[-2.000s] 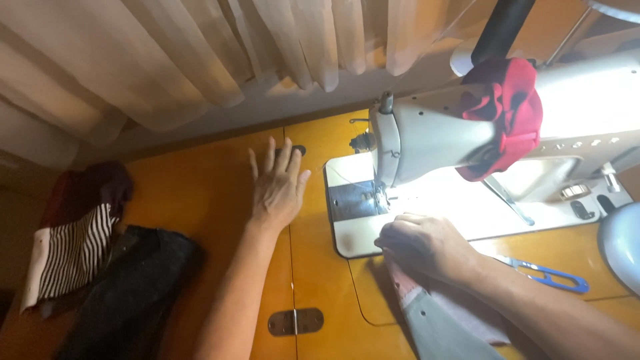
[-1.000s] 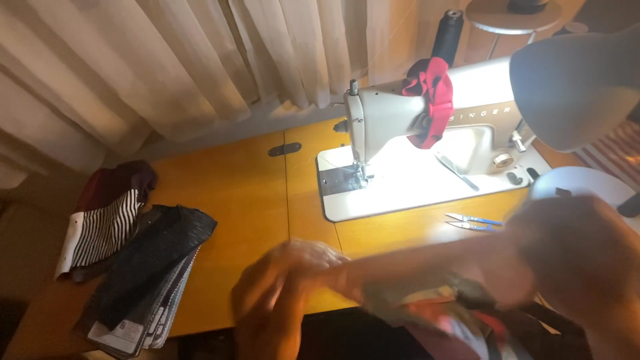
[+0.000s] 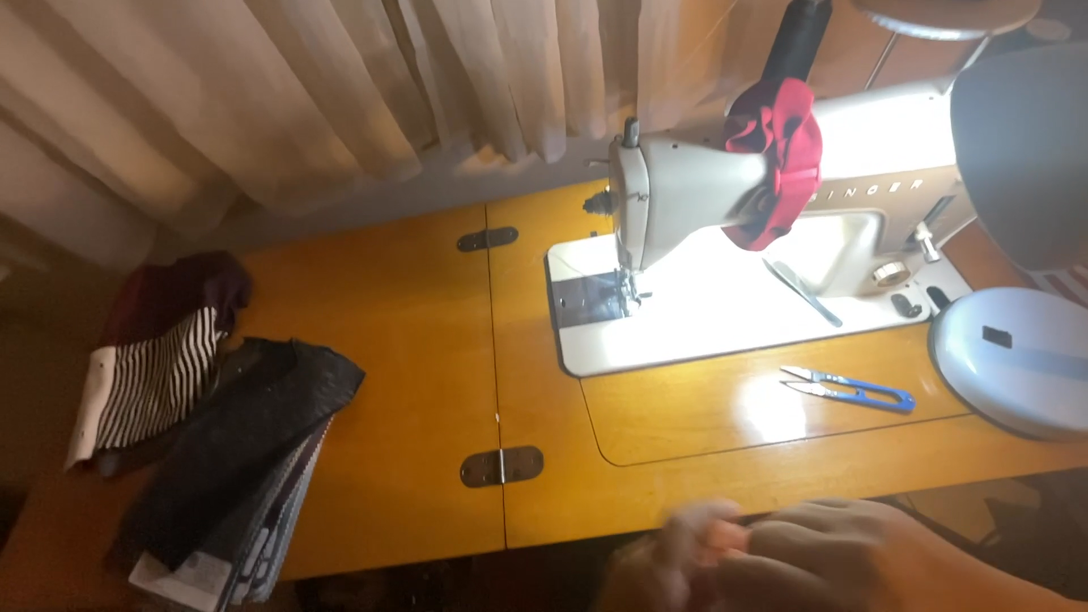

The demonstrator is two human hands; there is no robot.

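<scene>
Both of my hands are low in the head view, at the table's front edge, and close together. My left hand (image 3: pixel 667 561) is blurred, its fingers meeting those of my right hand (image 3: pixel 824 548); whether either holds something cannot be seen. Beyond them stands a Singer sewing machine (image 3: pixel 697 187) under a bright light, with a red fabric scrunchie (image 3: pixel 786 161) around its arm. Metal tweezers (image 3: pixel 803 293) lie on the machine bed. Blue-handled thread snips (image 3: pixel 858 393) lie on the wooden table in front of it.
Folded dark fabric pieces (image 3: pixel 246 433) lie at the table's left, beside a striped and maroon cloth (image 3: pixel 157 378). A round lamp base (image 3: pixel 1020 361) stands at the right, under a grey lamp shade (image 3: pixel 1028 153). Curtains (image 3: pixel 340 93) hang behind the table (image 3: pixel 408 382). A black thread cone (image 3: pixel 795 42) is behind the machine.
My left hand was flat on the table and my right at the machine with fabric; both are now at the front edge. The fabric seen in my right hand earlier is no longer visible.
</scene>
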